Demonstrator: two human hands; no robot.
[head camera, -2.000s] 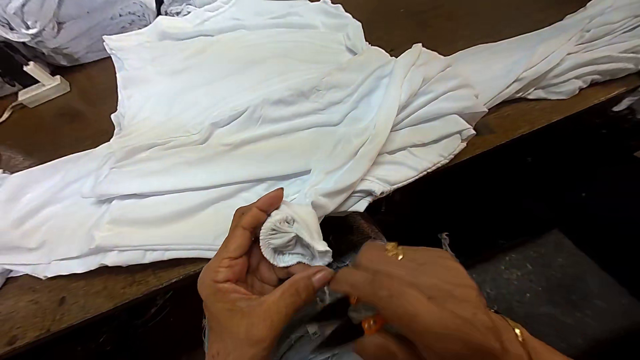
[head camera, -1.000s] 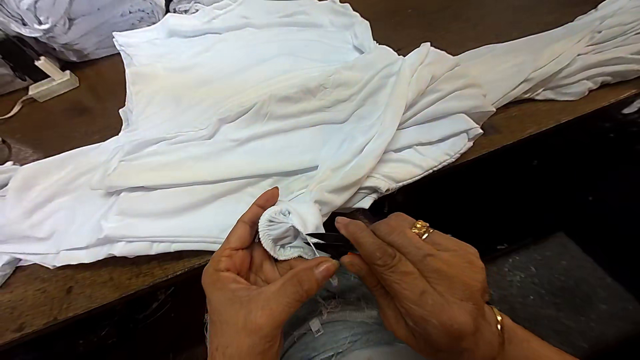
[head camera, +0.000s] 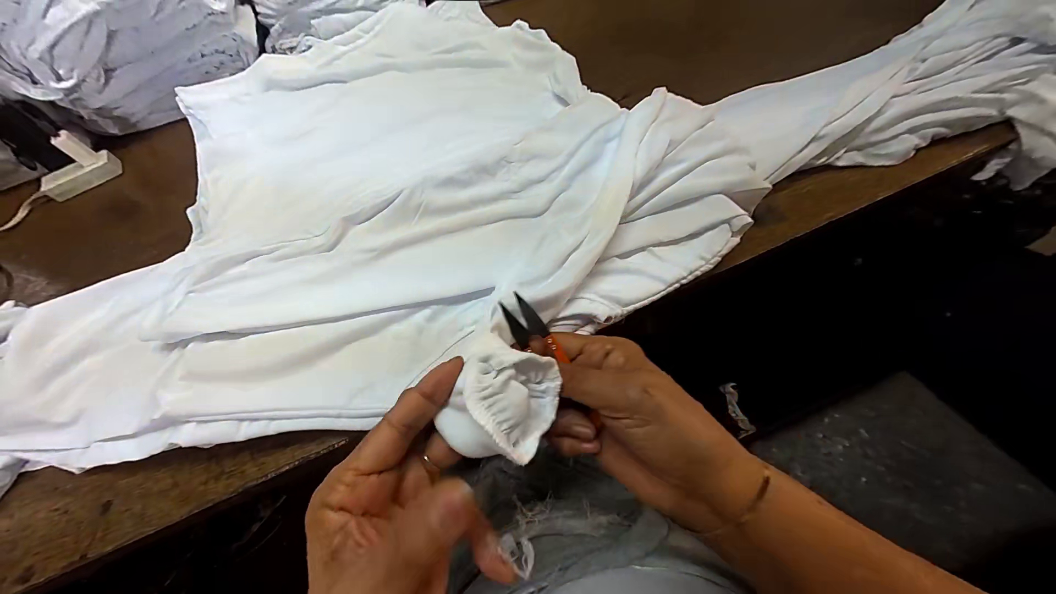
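Note:
A white fabric garment (head camera: 355, 214) lies spread over a dark wooden table, its gathered cuff (head camera: 513, 398) hanging past the front edge. My left hand (head camera: 396, 495) is at the cuff's left side, index finger against the cloth, thumb lifted away and blurred. White thread (head camera: 518, 554) is by its lower fingers. In my right hand (head camera: 635, 412) are thread snips (head camera: 528, 320) with orange handles and dark blades. Their blades are apart and point up behind the cuff, and the right fingers touch the cuff's right edge.
The wooden table (head camera: 858, 198) has its front edge running diagonally across the view. A bundle of white cloth (head camera: 124, 58) is at the back left, near a white plastic block (head camera: 82, 169) with a cord. More twisted white fabric (head camera: 932, 107) stretches to the right.
The snips' blades, earlier pointing left at the cuff's opening, now point up behind it. My left thumb has lifted off the cuff. The cuff's opening has turned to the right.

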